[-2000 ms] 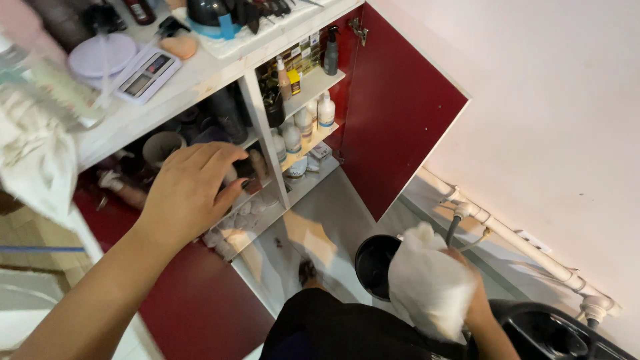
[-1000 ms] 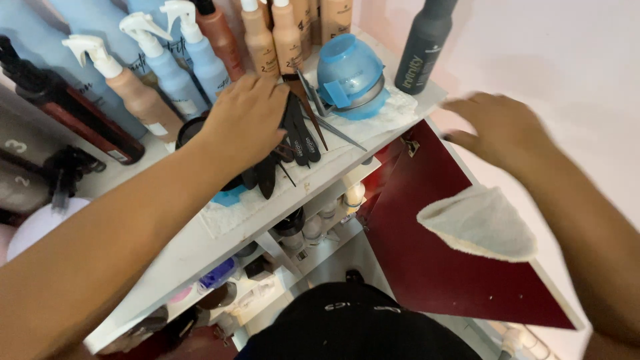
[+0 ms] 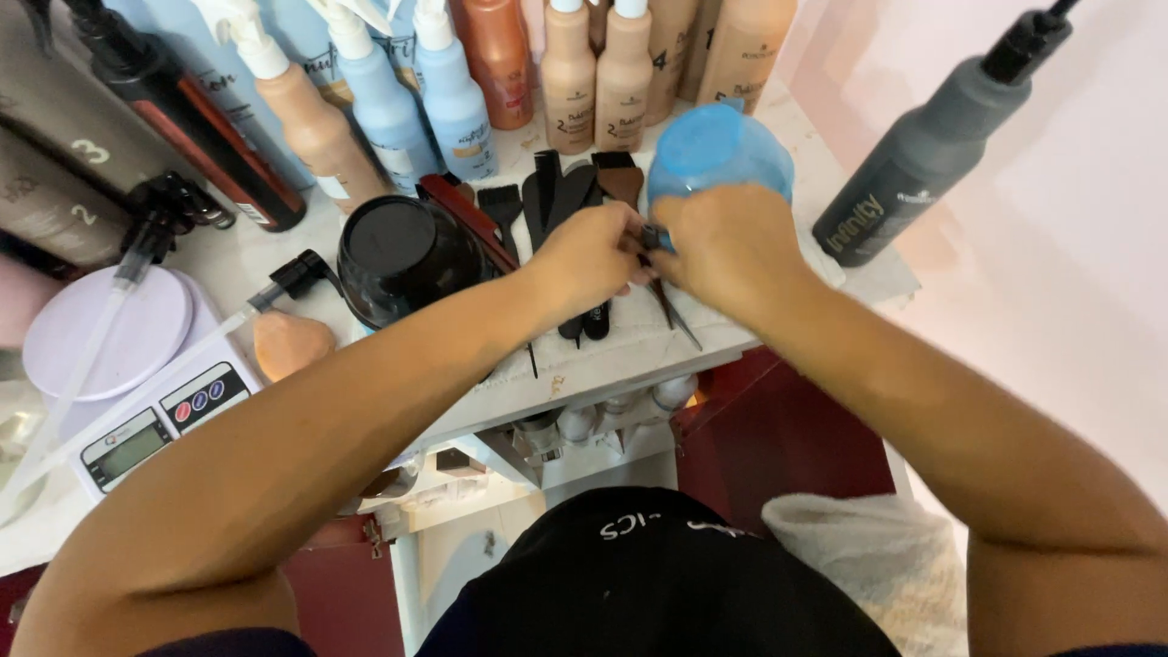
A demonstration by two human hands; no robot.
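Both hands meet over the tools at the right end of the counter. My left hand (image 3: 598,251) has its fingers closed around a small dark piece, which cannot be made out. Against it, my right hand (image 3: 725,251) pinches at the same spot, in front of the upturned blue bowl (image 3: 712,151), and covers the bowl's lower part. Tint brushes (image 3: 500,208) and black combs (image 3: 570,196) lie beside my left hand on a white towel. An upturned black bowl (image 3: 411,260) stands left of them.
Spray bottles (image 3: 447,100) and tan bottles (image 3: 570,82) line the back. A dark grey bottle (image 3: 922,155) stands at the right corner. At left are a digital scale (image 3: 155,420) and a peach sponge (image 3: 292,342). Below, the red cabinet door (image 3: 785,438) stands open; a pale cloth (image 3: 876,557) hangs nearby.
My right hand has come from beyond the counter's right edge to the blue bowl, meeting my left hand. The view has moved from the open cabinet up to the countertop.
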